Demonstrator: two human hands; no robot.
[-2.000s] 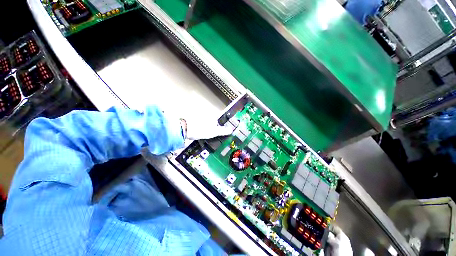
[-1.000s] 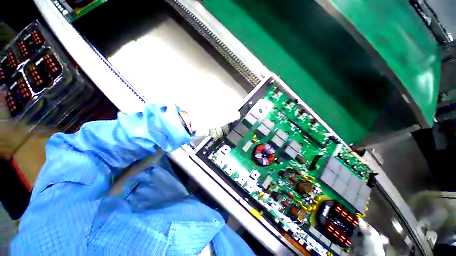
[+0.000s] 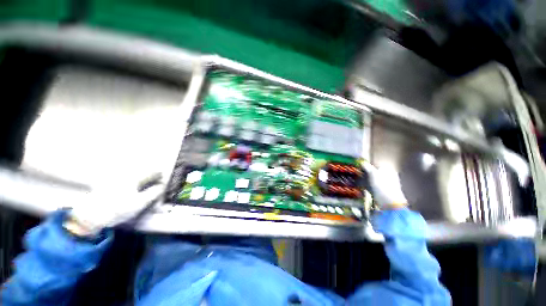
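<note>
The picture is blurred by motion. A large green populated circuit board (image 3: pixel 269 128) lies in a thin grey carrier frame (image 3: pixel 281 80) on the conveyor in front of me. A black component with orange copper windings (image 3: pixel 342 180) sits at its right side, a small purple and copper ring (image 3: pixel 241 157) left of centre. My right hand (image 3: pixel 386 184), in a white glove, is at the frame's right edge and appears to hold it. My left hand (image 3: pixel 117 203), in a white glove, is over the near rail, just left of the frame's near left corner; its grip is too blurred to tell.
The conveyor's metal rails (image 3: pixel 473 140) run left and right of the frame. A bright pale surface (image 3: pixel 102 122) lies between the rails on the left. A green shelf surface (image 3: pixel 269 51) is behind the conveyor. A pale-rimmed container (image 3: pixel 506 77) stands at the far right.
The view has turned, so the board now lies nearly level across the picture. My left hand has moved off the board's left end. My right hand shows more fully at its right edge.
</note>
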